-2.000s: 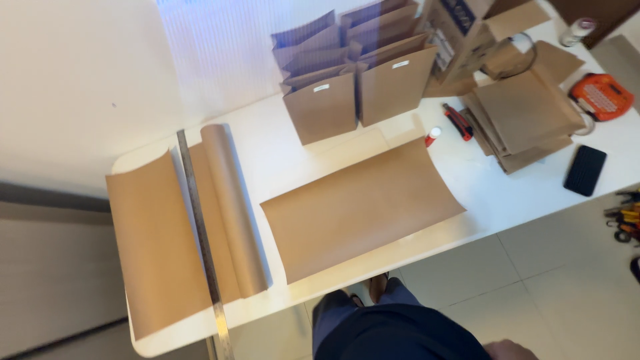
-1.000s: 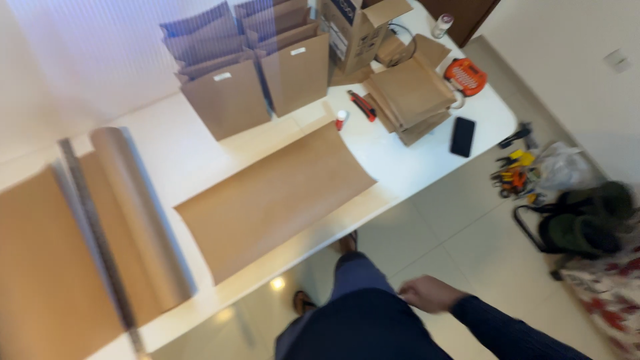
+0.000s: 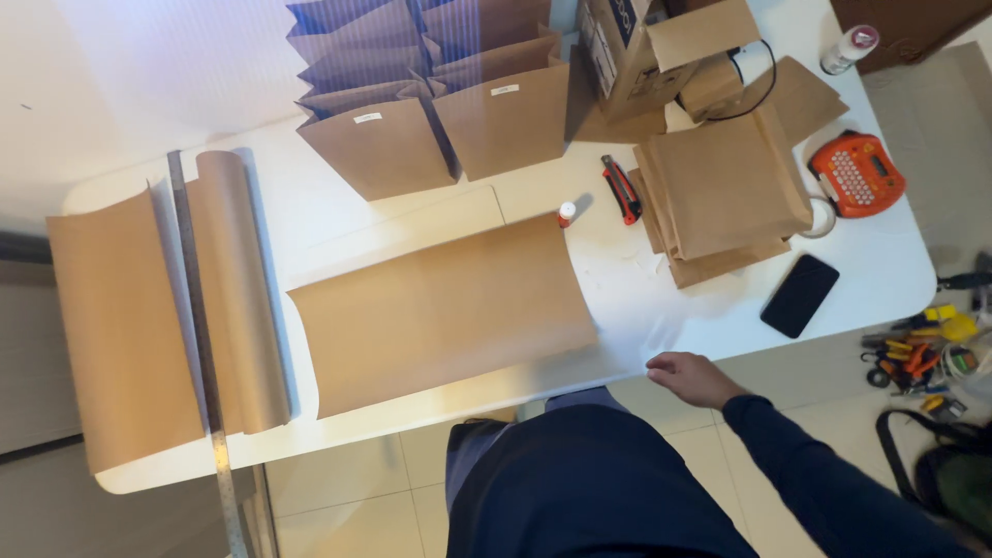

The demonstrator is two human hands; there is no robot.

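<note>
My right hand (image 3: 691,378) hangs just off the front edge of the white table, fingers loosely bent, holding nothing that I can see. Nearest to it on the table lies a flat sheet of brown kraft paper (image 3: 449,318), its ends curling slightly. A glue stick (image 3: 566,214) stands at the sheet's far right corner, and a red utility knife (image 3: 621,190) lies to the right of that. At the left, a long metal ruler (image 3: 194,302) lies between a kraft paper sheet (image 3: 124,333) and a kraft paper roll (image 3: 242,287). My left hand is out of view.
Several open paper bags (image 3: 508,124) stand at the back beside a cardboard box (image 3: 635,70). Flat paper bags (image 3: 728,190), a tape roll (image 3: 820,218), an orange label maker (image 3: 859,174) and a black phone (image 3: 800,296) occupy the right. Tools (image 3: 914,356) and a bag (image 3: 957,473) are on the floor.
My right hand has moved from beside my body out to near the table's front edge. The papers and tools on the table stay where they were. The view has shifted.
</note>
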